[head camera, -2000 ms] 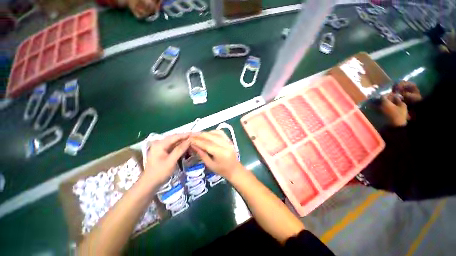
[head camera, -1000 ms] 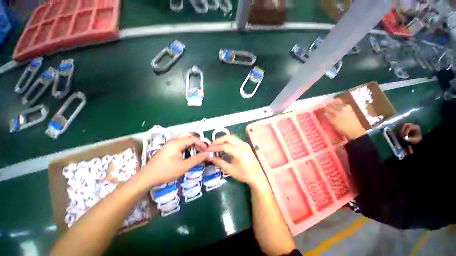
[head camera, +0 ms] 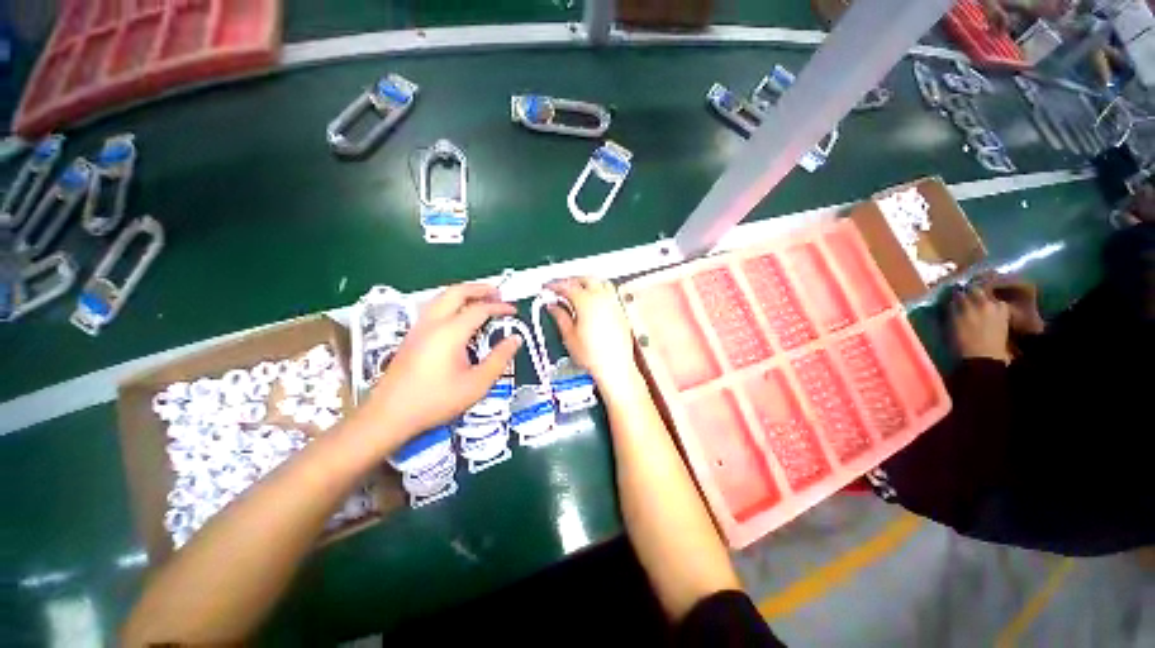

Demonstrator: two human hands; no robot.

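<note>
Several pale loop units with blue-and-white ends (head camera: 533, 411) lie in overlapping rows in front of me. My left hand (head camera: 446, 355) is over the left rows, thumb and fingers apart around a loop's curved end; no grasp shows. My right hand (head camera: 590, 327) is at the right rows, its fingertips on the curved top of a loop unit (head camera: 569, 384) that lies with its blue end towards me. Any tiny part in the fingers is too small to tell. A carton (head camera: 142, 446) of small white fittings (head camera: 228, 437) is beside my left forearm.
A salmon-pink compartment tray (head camera: 788, 367) holding small grains is right of my right forearm. Beyond it are another carton (head camera: 953, 241) and a neighbour's hands (head camera: 990, 319). A slanting grey post (head camera: 823, 120) rises behind the tray. More loop units (head camera: 443, 193) lie across the metal strip.
My hands were together at the fingertips; now they are apart, left hand to the left and right hand at a loop's top. The neighbour's hand has left the pink tray.
</note>
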